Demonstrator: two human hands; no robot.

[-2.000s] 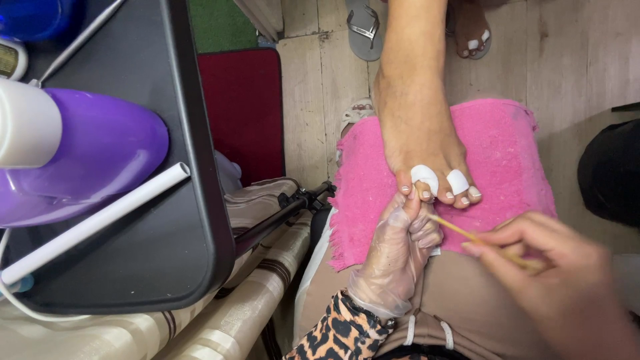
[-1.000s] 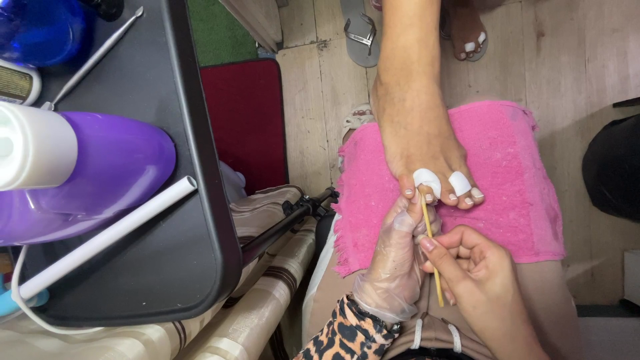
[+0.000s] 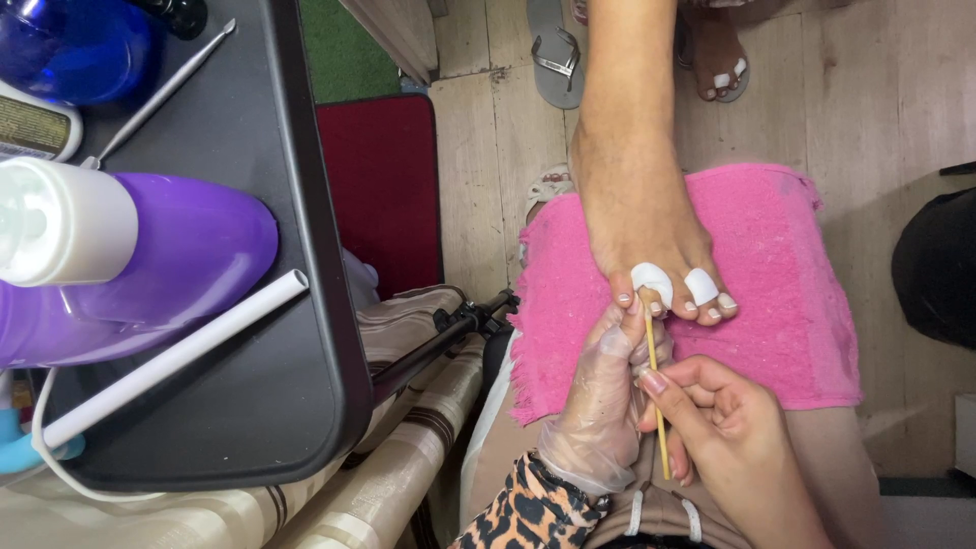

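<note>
Another person's bare foot [image 3: 637, 191] rests on a pink towel [image 3: 770, 335] across my lap, with white pads [image 3: 701, 287] between its toes. My left hand [image 3: 602, 404], in a clear plastic glove, grips a toe [image 3: 653, 301] beside the big pad; its fingers are partly hidden under the foot. Between the thumb and fingers of my ungloved right hand [image 3: 717, 423] is a thin wooden stick [image 3: 653, 358], its upper end at that toe's nail. Light polish shows on the toenails.
At left a black tray [image 3: 221, 427] holds a purple bottle [image 3: 191, 259], a white tube [image 3: 175, 358], a metal cuticle pusher [image 3: 168, 90] and a blue bottle [image 3: 72, 49]. Beyond the towel are a grey flip-flop [image 3: 555, 53] and another padded foot [image 3: 715, 57]. A black rounded object [image 3: 938, 267] stands at right.
My right hand has moved in from the right, and the stick has turned from slanting to nearly upright in the view. My left hand stays at the toes.
</note>
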